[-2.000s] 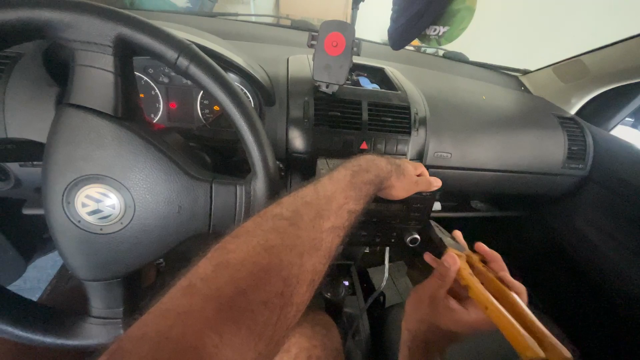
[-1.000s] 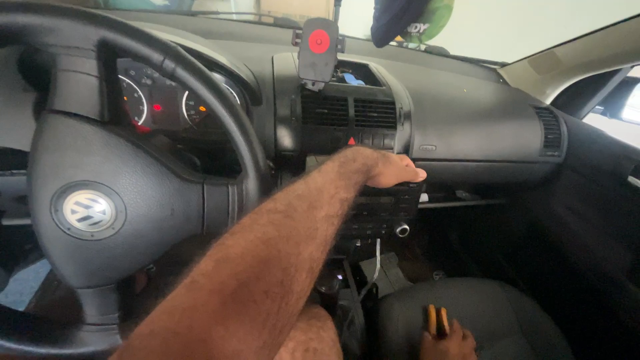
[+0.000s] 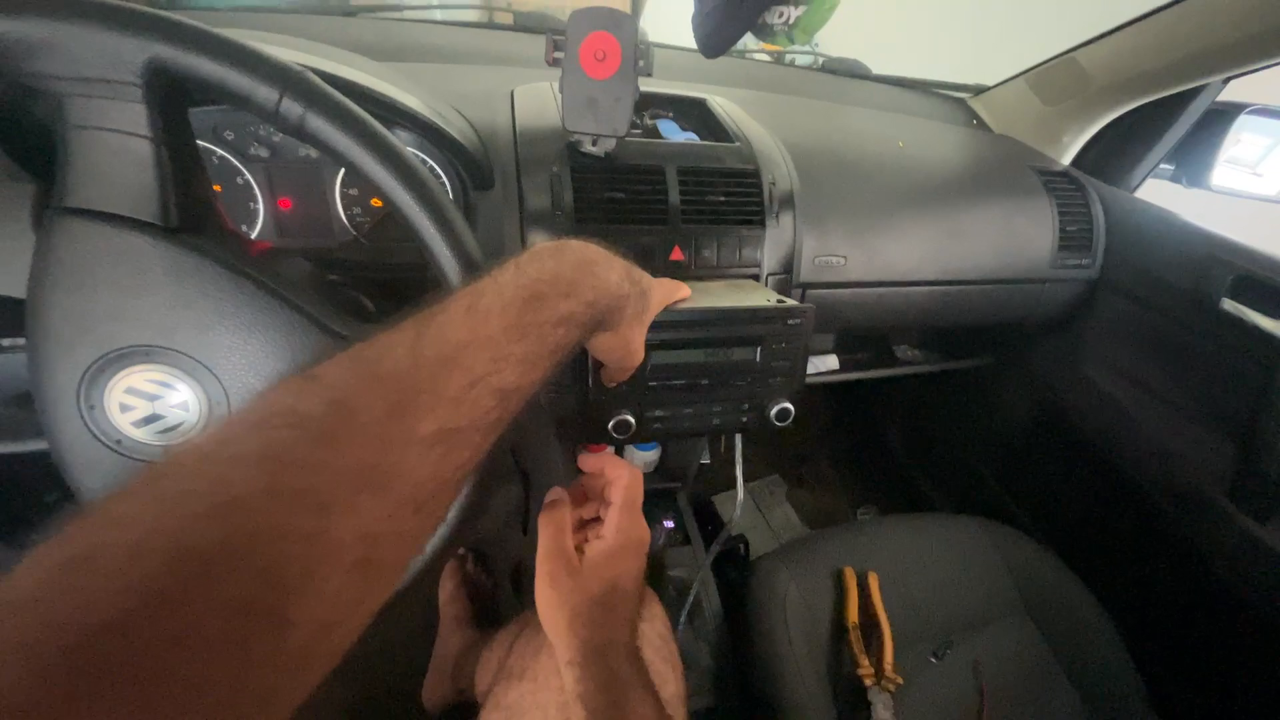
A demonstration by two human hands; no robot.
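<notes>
The black double-DIN car stereo [image 3: 715,365] sits pulled forward out of the centre console, its metal top showing. My left hand [image 3: 630,325] reaches across the steering wheel and grips its left part, one digit on top and others at the front. Just below the stereo, my right hand [image 3: 595,530] is raised with partly curled fingers and nothing visible in it. Pliers with orange handles [image 3: 868,625] lie on the passenger seat [image 3: 960,580], jaws toward the bottom edge. A small dark piece [image 3: 941,652] rests beside them.
The steering wheel [image 3: 350,150] is at left, under my left forearm. A phone holder [image 3: 600,75] stands above the air vents [image 3: 667,195]. Beneath the stereo are a blue-and-white cap-like object [image 3: 642,457] and a pale cable [image 3: 739,480]. An open shelf [image 3: 890,368] runs below the dashboard at right.
The stereo has come forward, and my left hand has shifted to its left part. My right hand has let go of the pliers on the seat and moved left to beneath the stereo.
</notes>
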